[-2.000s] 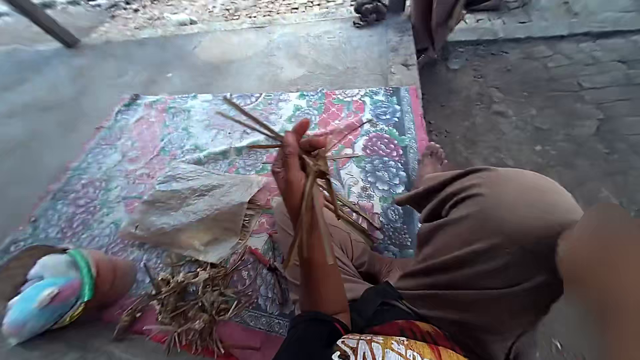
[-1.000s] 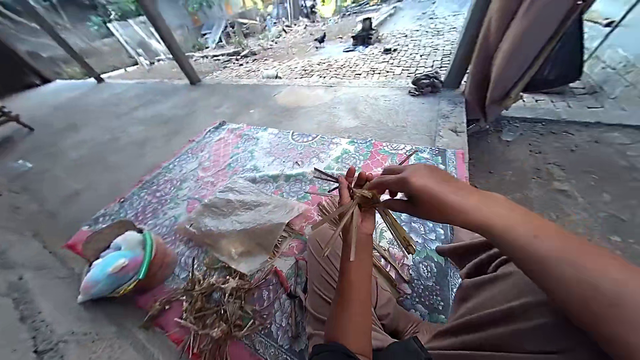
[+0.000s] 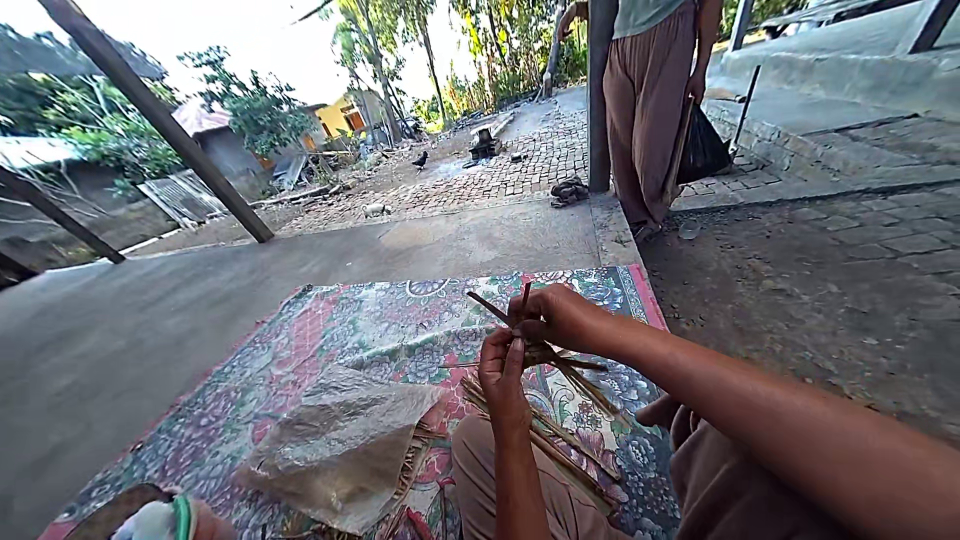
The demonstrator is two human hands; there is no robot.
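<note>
Close together above the mat, both hands grip a small bundle of crossed dry plant strips (image 3: 581, 379). My left hand (image 3: 504, 367) pinches it from below with thumb and fingers. My right hand (image 3: 559, 319) holds it from the upper right, its fingertips touching the left ones. Strip ends stick out to the upper left and lower right. Longer loose strips (image 3: 559, 442) lie beside and over my leg, just below the hands. A crumpled translucent plastic sack (image 3: 337, 450) lies left of my left hand, with more dry strips partly under its right edge.
A floral mat (image 3: 322, 334) covers part of the concrete floor (image 3: 150, 322). At the lower left sits a container (image 3: 206, 523) with a pale cloth or bag in it. Beyond the mat, a person (image 3: 649, 97) stands by a post (image 3: 600, 90) with a black plastic bag (image 3: 703, 146).
The right hand, not seen clearly two seconds ago, has come onto the strips beside the left. The view has tilted up strongly, bringing in the yard and the standing person.
</note>
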